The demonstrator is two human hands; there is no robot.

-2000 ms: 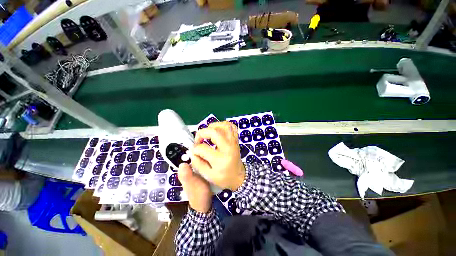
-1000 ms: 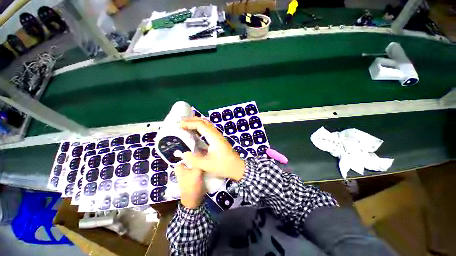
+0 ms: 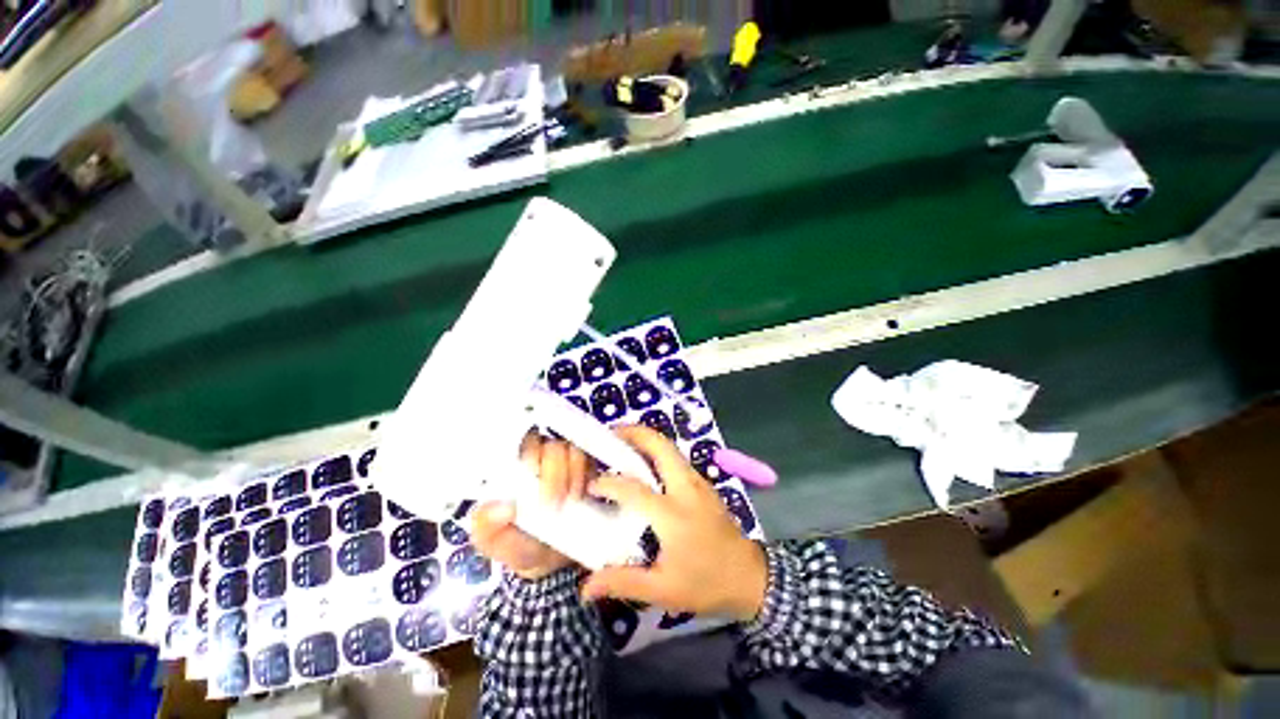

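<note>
A white appliance body (image 3: 491, 351) is held up in front of me, its long tube slanting up to the right over the ledge and belt. My left hand (image 3: 536, 513) grips it low down, with its fingers around the handle part. My right hand (image 3: 681, 534) holds the lower right part of the handle. The black end label does not show from this side. Sheets of black labels (image 3: 316, 562) lie fanned at the left, and another label sheet (image 3: 660, 344) lies behind and under the hands.
A pink tool (image 3: 745, 468) and a crumpled white cloth (image 3: 962, 419) lie on the near ledge. Another white body (image 3: 1081, 172) lies on the green belt (image 3: 786, 211). Across it are a white tray (image 3: 421, 176) and a tub (image 3: 654, 118). Brown cardboard (image 3: 1123, 548) is low right.
The body has been turned so its black label no longer shows and its tube now points up to the right. Both hands have shifted to its handle. The view has tilted.
</note>
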